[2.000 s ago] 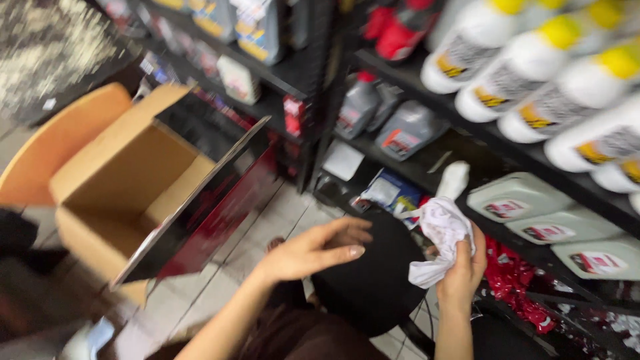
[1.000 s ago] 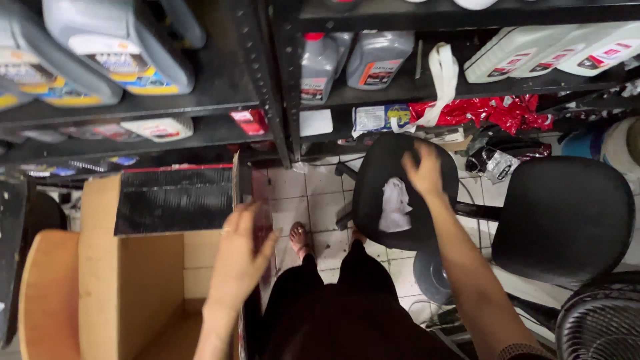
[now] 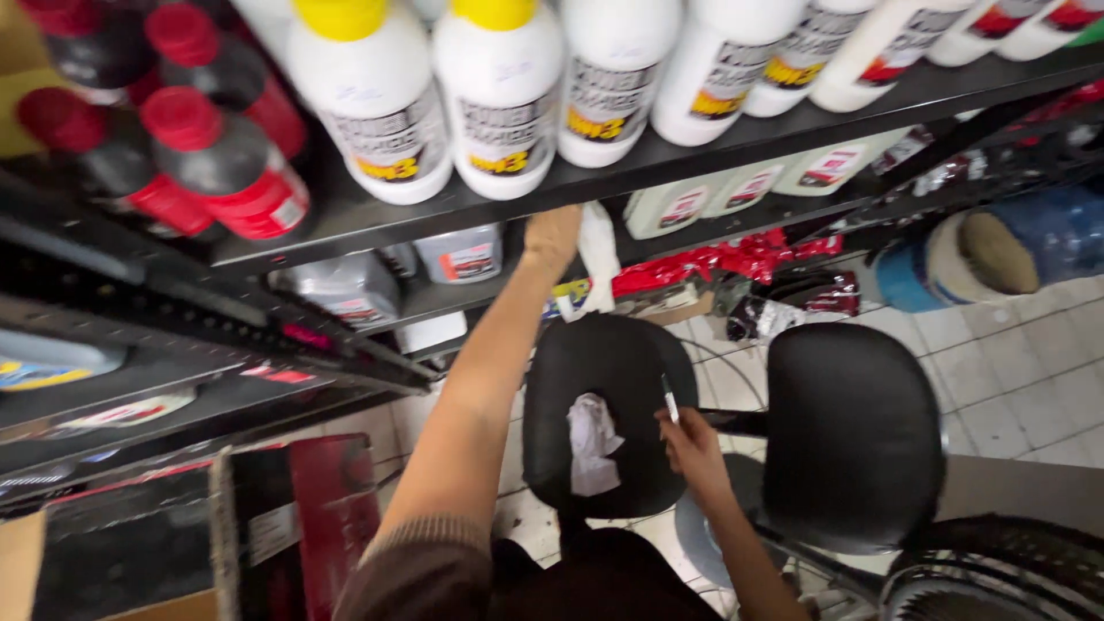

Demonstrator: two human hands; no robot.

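My left hand (image 3: pixel 553 235) reaches onto the lower black shelf, beside a hanging white cloth (image 3: pixel 599 257); its fingers are hidden under the upper shelf edge, so its hold cannot be seen. Low over the black chair seat (image 3: pixel 634 362), my right hand (image 3: pixel 693 446) holds a slim pen-like tool (image 3: pixel 669 398) with a white body and dark tip, pointing up and away. A crumpled whitish rag (image 3: pixel 592 444) lies on the seat, left of my right hand. Gray plastic bottles (image 3: pixel 461 254) stand on the shelf to the left of my left hand.
White bottles with yellow caps (image 3: pixel 498 103) and red-capped dark bottles (image 3: pixel 226 164) line the upper shelf. An open cardboard box (image 3: pixel 216 535) is at lower left. A black chair back (image 3: pixel 852 435), a fan (image 3: pixel 1005 573) and a blue bucket (image 3: pixel 906 267) are at right.
My left hand has moved from near the box to the lower shelf. My right hand, seen without a tool one second ago, now holds the pen-like tool. The view has shifted.
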